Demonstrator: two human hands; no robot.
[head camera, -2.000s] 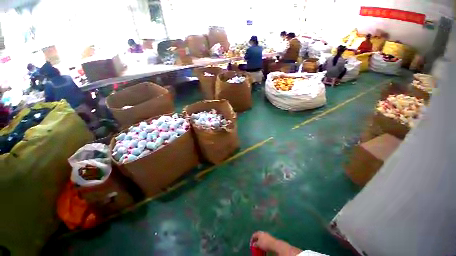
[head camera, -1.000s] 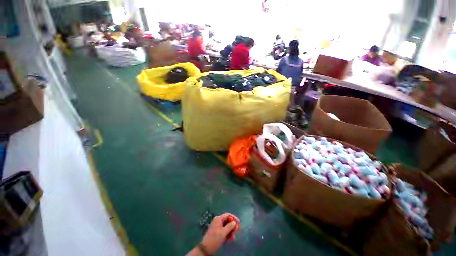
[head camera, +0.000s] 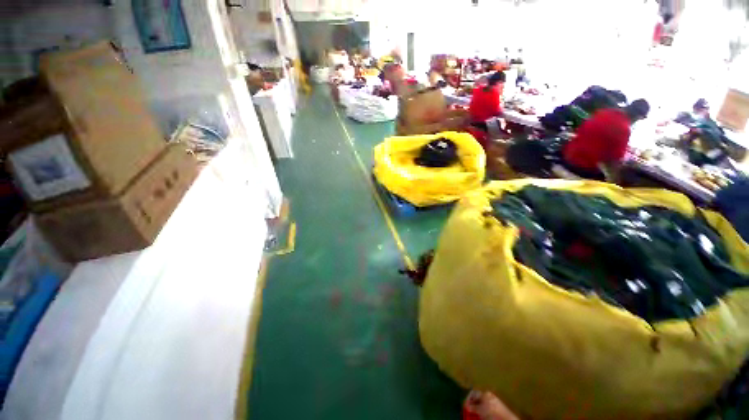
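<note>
My right hand (head camera: 491, 406) shows only in part at the bottom edge, cut off by the frame. Its fingers are closed around a small red thing (head camera: 472, 404), which is mostly hidden and too blurred to name. The hand is in front of the base of a large yellow woven sack (head camera: 493, 328). The sack is open at the top and full of dark green, shiny pieces (head camera: 624, 246). My left hand is not in view.
A green aisle (head camera: 328, 320) with yellow lines runs ahead. On the left, cartons (head camera: 123, 197) stand on a long white surface (head camera: 181, 320). A smaller yellow sack (head camera: 411, 176) holds a black bundle. People in red (head camera: 599, 139) sit at tables on the right.
The view has swung left from the cartons of pale blue plush pieces to the aisle, and the yellow sack is nearer. The hand visible is now lower and largely out of frame.
</note>
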